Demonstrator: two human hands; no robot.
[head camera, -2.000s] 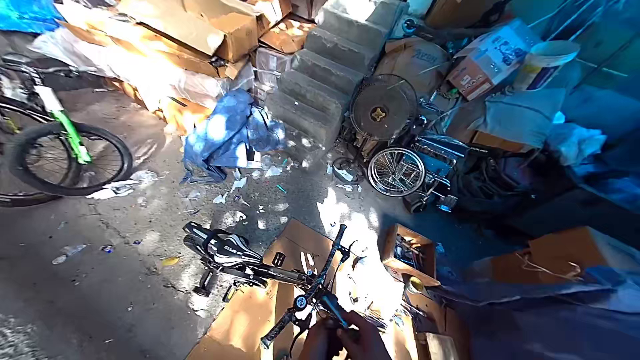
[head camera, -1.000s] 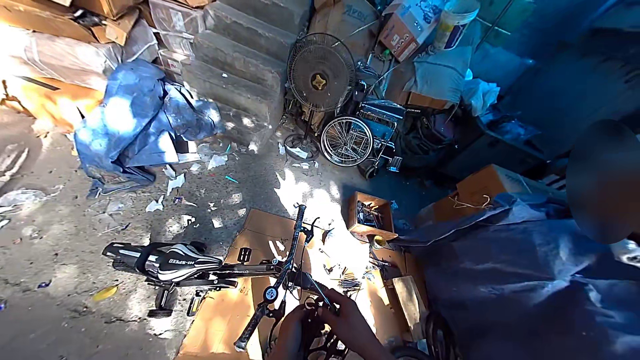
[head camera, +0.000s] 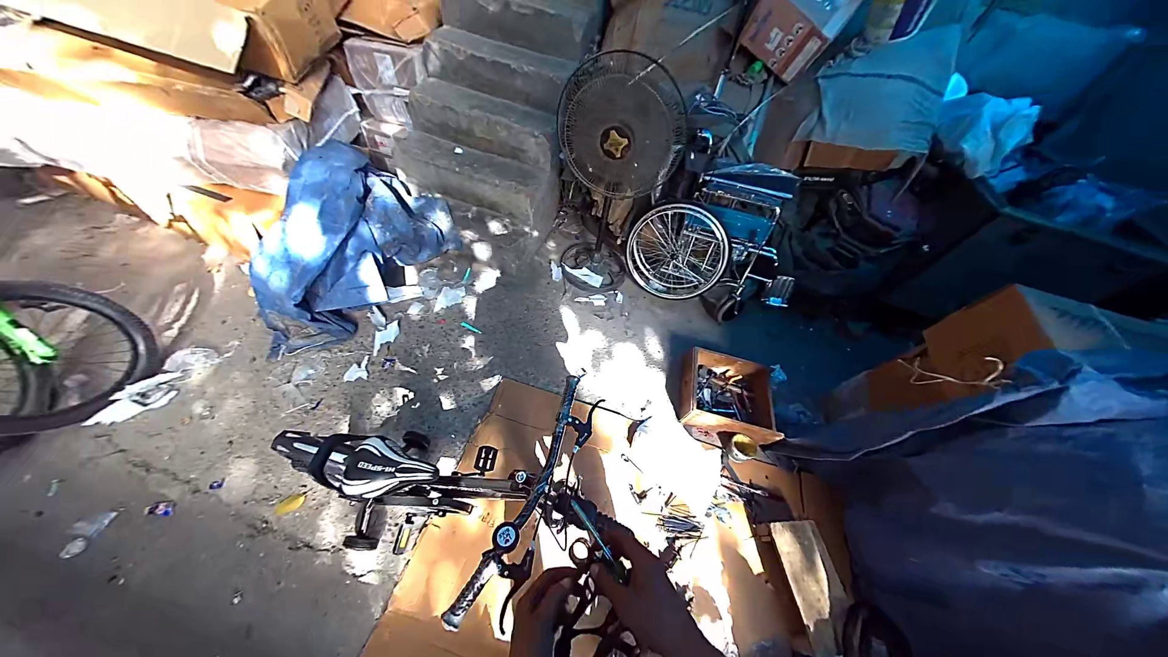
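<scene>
A small children's bicycle (head camera: 438, 484) with training wheels stands on flattened cardboard (head camera: 411, 602), its black saddle (head camera: 379, 467) toward the left. Its handlebar (head camera: 547, 465) runs diagonally, with a grip and brake lever at each end and a round bell (head camera: 505, 537) near the lower grip. My left hand (head camera: 545, 598) is at the front of the bicycle, just below the handlebar, fingers bent near a small round part (head camera: 579, 550). My right hand (head camera: 643, 584) lies beside it, fingers bent at the front parts by a blue-and-black strip. Shadow hides what the fingertips grip.
A wooden box of tools (head camera: 727, 394) and a small tin (head camera: 742, 447) lie beyond my right hand. Farther off are a folded wheelchair (head camera: 680, 251), a pedestal fan (head camera: 620, 128), concrete steps (head camera: 484, 128) and a blue tarp (head camera: 319, 246). A green-framed bicycle (head camera: 82, 356) is at left.
Both hands remain at the front of the small bicycle, with the fingers shifted slightly. The person's head partly visible at the right edge one second ago is out of view. The view has swung.
</scene>
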